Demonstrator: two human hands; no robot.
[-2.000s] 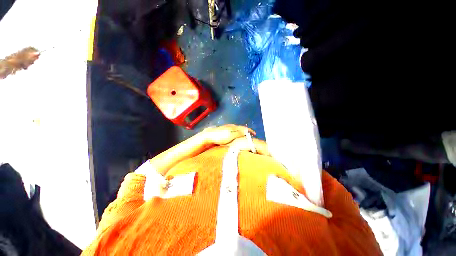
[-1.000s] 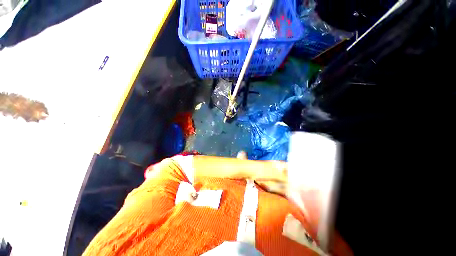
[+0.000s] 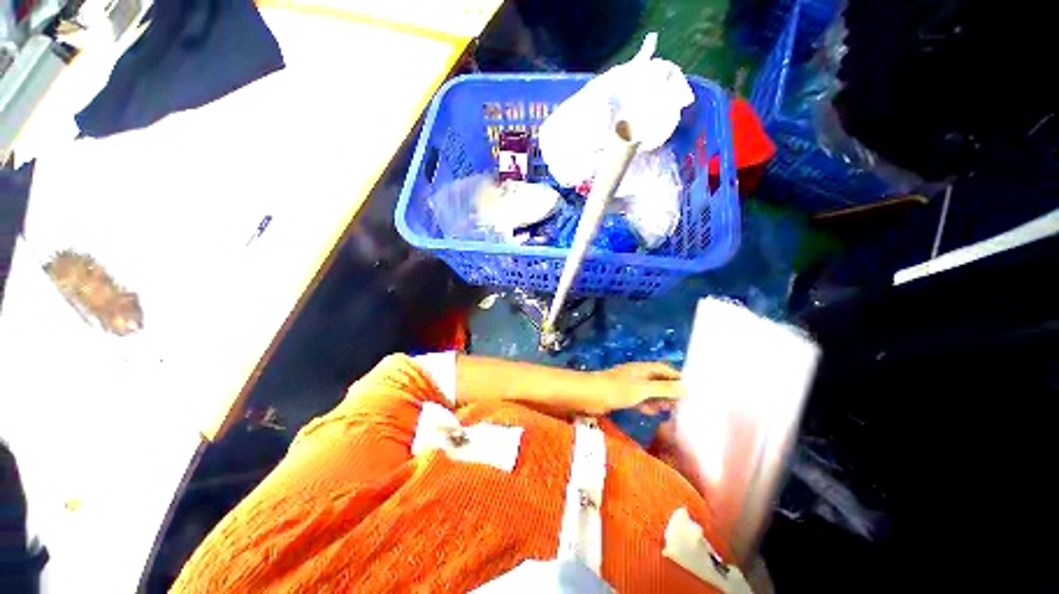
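Note:
A flat white packet (image 3: 743, 406), shiny like film, stands tilted at my right side, in front of my right forearm. My left forearm crosses my orange top, and my left hand (image 3: 645, 386) has its fingers at the packet's left edge. Whether they grip it cannot be told. My right hand (image 3: 667, 439) shows only as a small shaded part below the left one, beside the packet; the packet hides the rest.
A blue basket (image 3: 499, 260) ahead holds white plastic bags and a small dark box; a pale tube (image 3: 592, 226) leans across it. A white table (image 3: 151, 395) with yellow edging is at left, with dark cloth (image 3: 192, 64). A dark mass (image 3: 941, 406) fills the right. A red object (image 3: 749, 137) lies behind the basket.
The blue basket has come fully into view and lower in the picture. The red stool has left view. My hands, together at my front earlier, have shifted right; my left fingers are now at the packet's edge.

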